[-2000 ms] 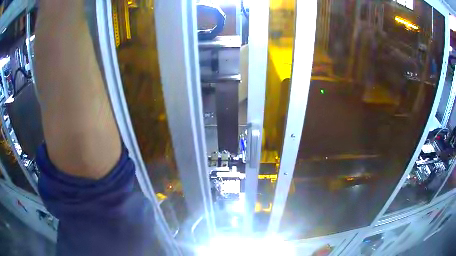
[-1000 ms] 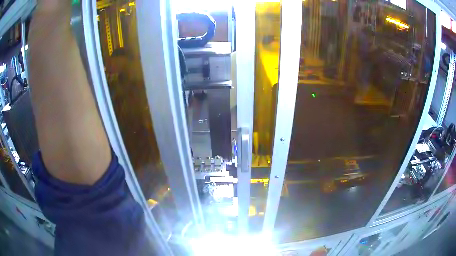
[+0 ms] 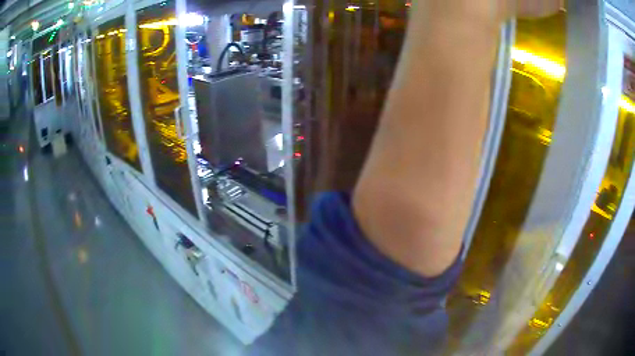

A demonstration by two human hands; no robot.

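Observation:
My left forearm rises from a dark blue sleeve across the middle right of the head view. My left hand (image 3: 532, 7) is at the top edge, mostly cut off and blurred, by the upright frame of an amber-tinted guard door (image 3: 493, 139). Its fingers do not show, so I cannot tell whether it holds the frame. My right hand is out of the picture.
Aluminium-framed cells run away to the left. One opening shows a grey metal box (image 3: 226, 115) above conveyor rails (image 3: 244, 214). White lower panels (image 3: 188, 257) border a grey floor (image 3: 63, 243) with a dark line. Amber panels (image 3: 539, 104) stand at right.
The view has swung left, so the floor and the row of cells now show. My left arm has shifted from the picture's left side to right of centre, still raised.

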